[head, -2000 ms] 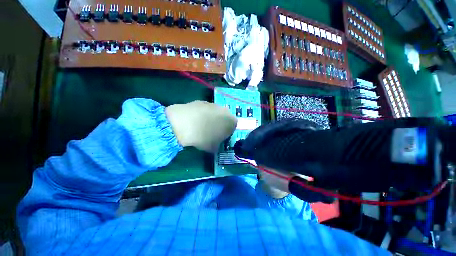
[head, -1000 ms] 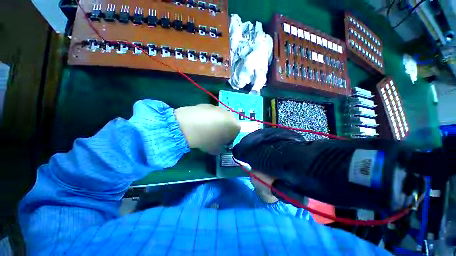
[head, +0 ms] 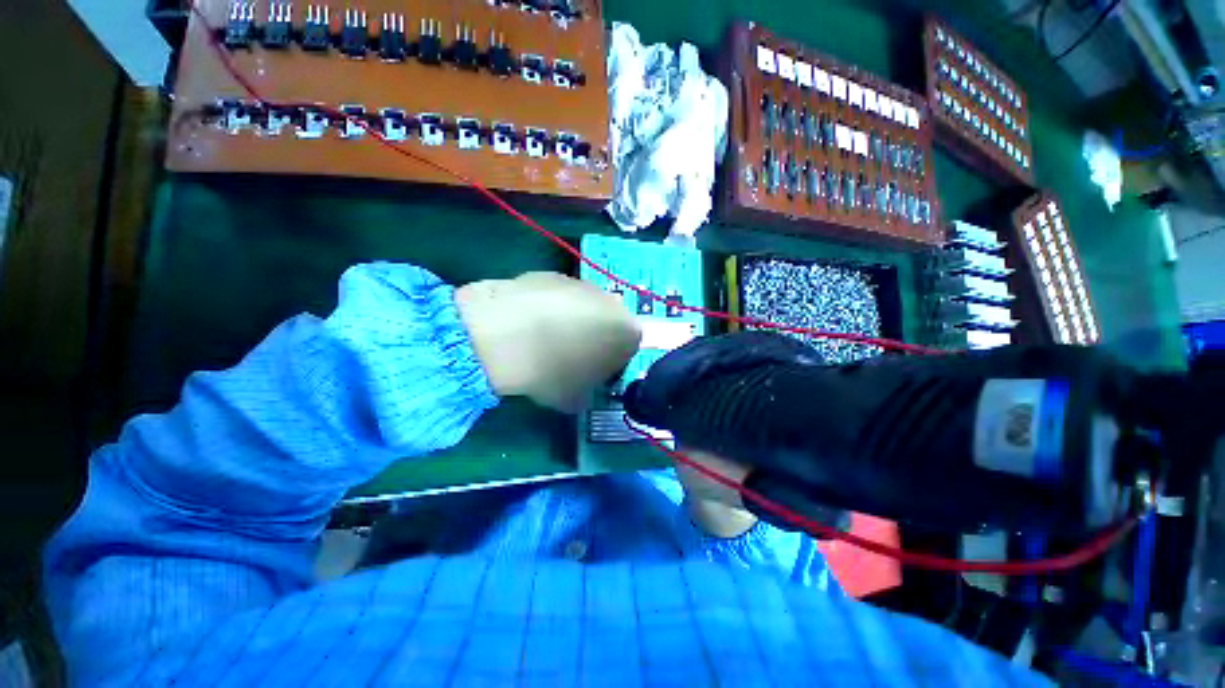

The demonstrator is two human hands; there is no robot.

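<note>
The teal-green cover plate (head: 642, 255) lies on the bench in front of me, with small black transistors in its cut-outs and a finned silver heatsink (head: 613, 426) at its near end. My right hand (head: 715, 495) is mostly hidden under the black electric screwdriver (head: 873, 417) and holds it; the screwdriver's tip end is over the near part of the plate. My left hand (head: 548, 339) is on the plate's left side beside the tip; its fingertips are hidden, so I cannot tell what they touch.
A black screw box (head: 813, 307) sits right of the plate. Behind are a transistor tray (head: 390, 88), a white crumpled cloth (head: 662, 128) and a second parts tray (head: 833, 141). Assembled heatsinks (head: 977, 289) stand farther right. A red cord (head: 517, 215) crosses the plate.
The screwdriver's rear end has shifted slightly between frames, and the red cord hangs differently than two seconds ago. Both hands stay at the plate. The view has shifted slightly.
</note>
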